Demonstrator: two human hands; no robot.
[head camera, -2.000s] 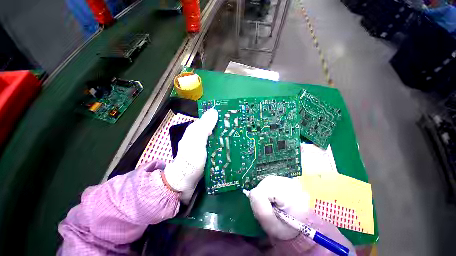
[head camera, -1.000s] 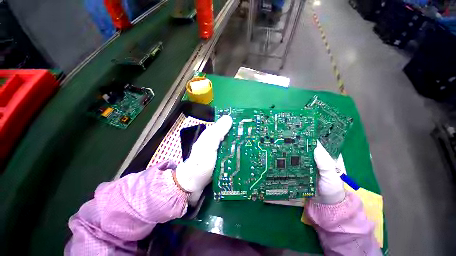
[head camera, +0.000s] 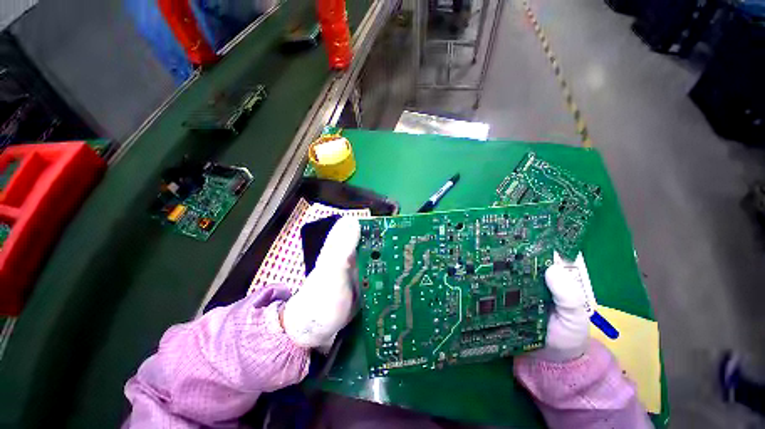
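A green circuit board (head camera: 453, 293) is held up over the green mat, its side with pale traces and two small black chips facing me. My left hand (head camera: 329, 289), in a white glove, grips its left edge. My right hand (head camera: 569, 306), also gloved in white, grips its right edge. A marker pen with a blue cap (head camera: 604, 325) sticks out to the right from behind my right hand; most of its barrel is hidden. The fingers behind the board are hidden.
Mat's far side: black marker (head camera: 440, 193), yellow round container (head camera: 332, 159), second board (head camera: 545, 193). Left: black tray (head camera: 356, 194) with red-dotted sheet (head camera: 285, 251); conveyor (head camera: 109, 310) carrying boards (head camera: 205, 197); red tray (head camera: 59, 197). Right: yellow paper (head camera: 637, 348). A dark shoe shows at the right edge.
My right hand has moved from the board's near edge to its right edge. The board has moved right and nearer and now tilts. The black marker behind it has come into view.
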